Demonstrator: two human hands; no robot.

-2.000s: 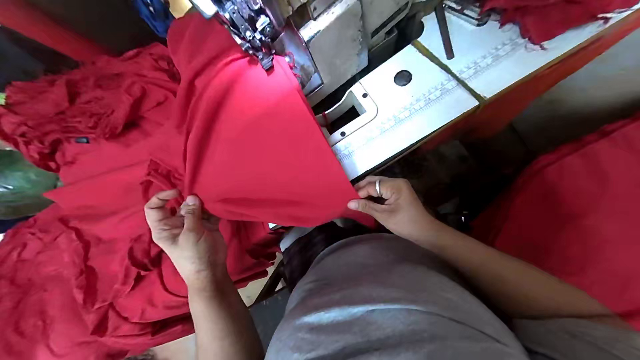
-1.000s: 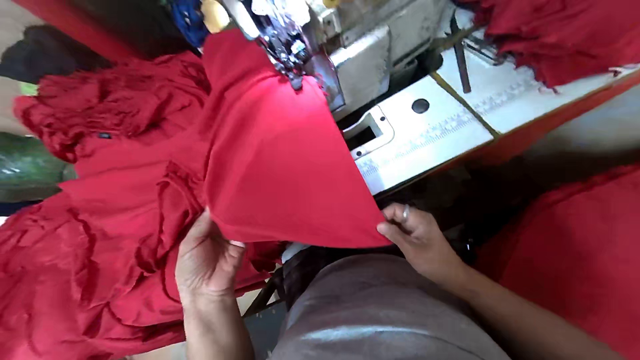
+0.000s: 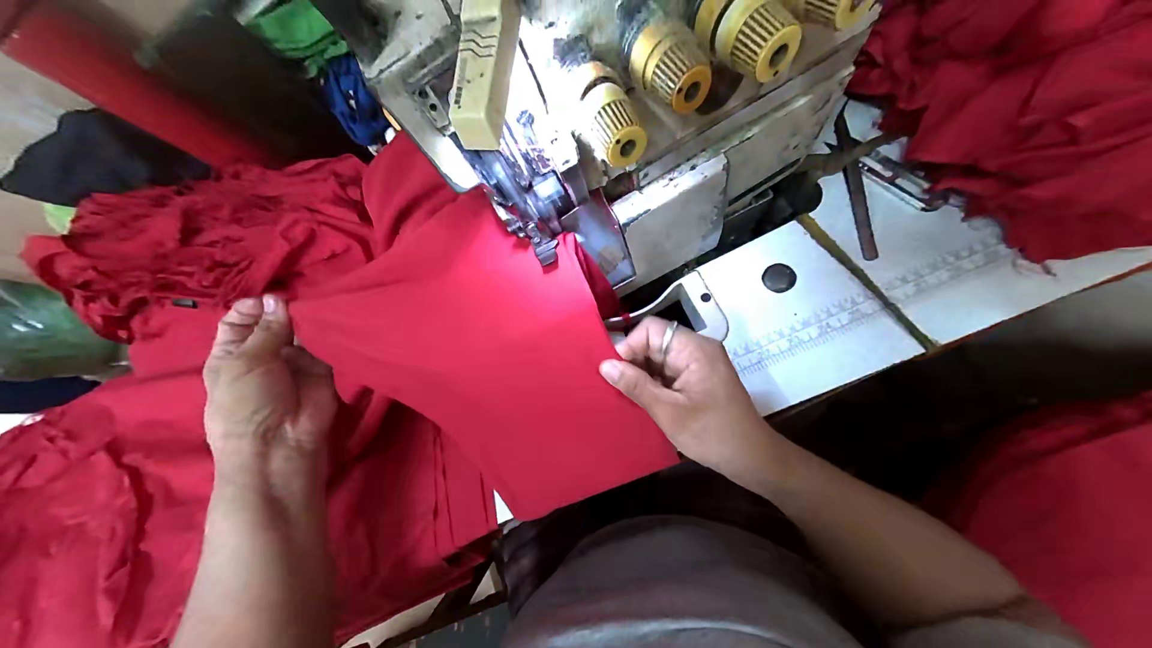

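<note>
A red fabric piece [image 3: 504,369] lies partly under the presser foot [image 3: 545,250] of an overlock sewing machine [image 3: 666,117], lit by the machine's lamp. My left hand [image 3: 265,369] pinches the left edge of this fabric between thumb and fingers and holds it stretched out. My right hand [image 3: 688,382], with a ring on one finger, grips the right edge just below the presser foot, beside the machine's white bed plate [image 3: 711,306]. The fabric's lower edge hangs toward my lap.
Heaped red fabric [image 3: 216,234] covers the left side. More red cloth [image 3: 1035,117] lies on the table at the upper right, near a dark metal tool [image 3: 859,193]. A printed ruler scale [image 3: 810,328] runs along the tabletop. Red fabric [image 3: 1071,513] also sits at the lower right.
My right hand has moved from the fabric's lower right corner up its edge, nearer the presser foot. My left hand now holds the fabric's left edge higher up. The view has come closer to the machine.
</note>
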